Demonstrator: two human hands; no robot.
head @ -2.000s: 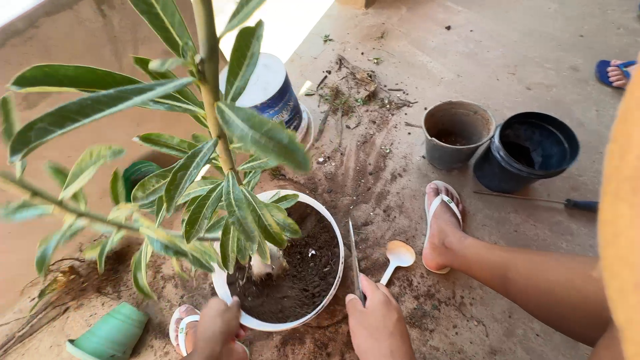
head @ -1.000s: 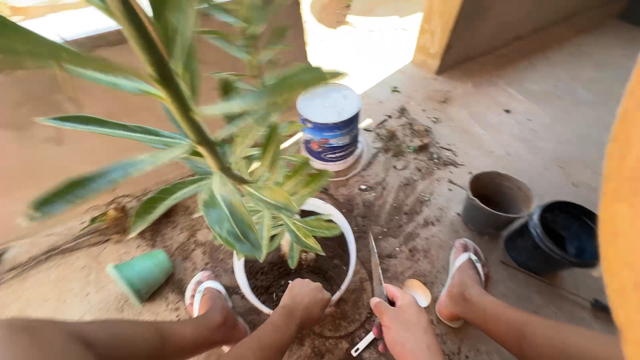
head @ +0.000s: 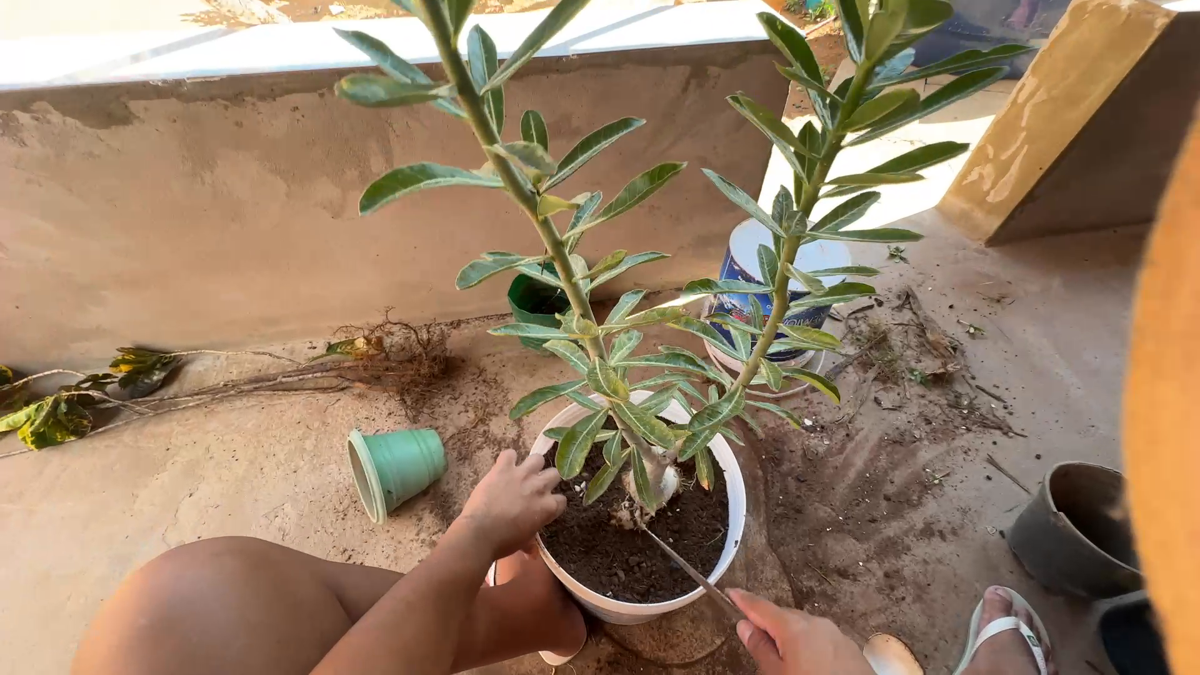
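Note:
A two-stemmed leafy plant with a swollen pale base (head: 664,483) stands in dark soil (head: 609,553) inside a round white pot (head: 739,511). My right hand (head: 787,637) grips a thin knife (head: 692,572); its blade reaches over the rim, with the tip at the soil beside the plant's base. My left hand (head: 516,502) rests at the pot's left rim, its fingers near the lower leaves. Whether those fingers hold anything cannot be told. The round end of a spoon (head: 891,654) shows at the bottom edge, right of my right hand.
A green pot (head: 398,469) lies on its side at left, near uprooted branches (head: 309,375). Behind the plant stand a blue-and-white bucket (head: 727,309) and a dark green pot (head: 532,305) by a low wall (head: 234,225). A grey pot (head: 1064,544) and a black pot (head: 1130,633) are at right.
The knife, held upright beside the pot earlier, now points over the rim into the soil. My left hand has moved from the soil to the left rim. The view has shifted, showing more wall.

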